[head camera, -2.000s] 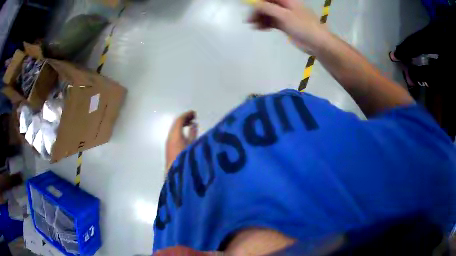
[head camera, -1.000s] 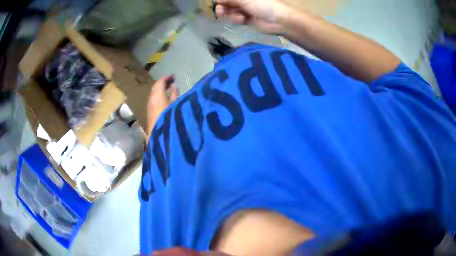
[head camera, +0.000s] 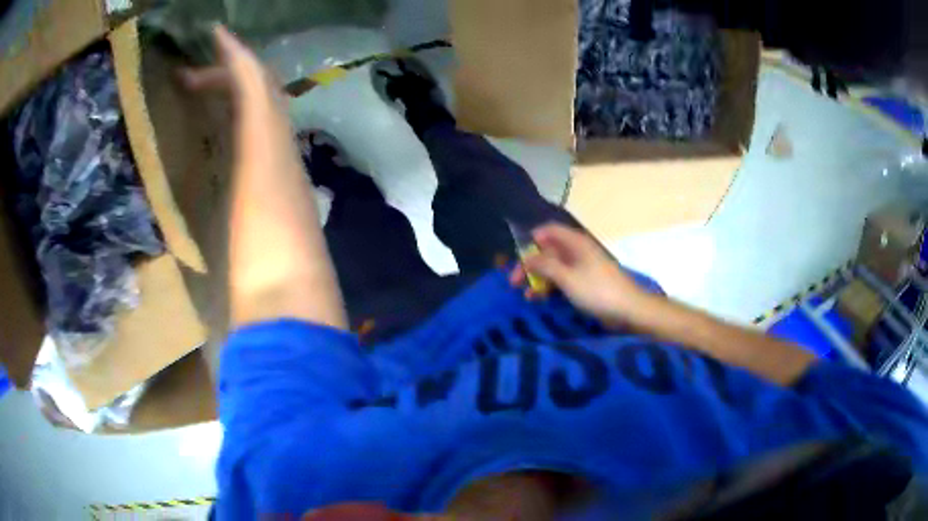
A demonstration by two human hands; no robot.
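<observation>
My left hand [head camera: 224, 76] reaches up at the upper left, blurred, thumb and fingers apart, with nothing seen in it. It is in front of the dull green sack [head camera: 295, 15]; I cannot tell if it touches it. My right hand [head camera: 565, 270] is near the middle, closed around a small yellow cutter-like tool [head camera: 531, 267] with a thin dark end. An open brown carton [head camera: 168, 326] at the left holds dark bagged parts [head camera: 87, 193] and some white packets [head camera: 66, 392]. A second open carton [head camera: 651, 188] at the upper right holds dark bagged parts [head camera: 646, 87].
My legs [head camera: 468, 183] stand on the grey floor between the two cartons. Yellow-black tape [head camera: 351, 71] crosses the floor. At the right are a metal rack [head camera: 885, 305] and a blue item [head camera: 814, 331]. A dark shape [head camera: 804, 31] is at the top right.
The view has turned and moved nearer the cartons; the second carton is now in view. My left arm has stretched up towards the sack. My right hand has come lower, nearer my body.
</observation>
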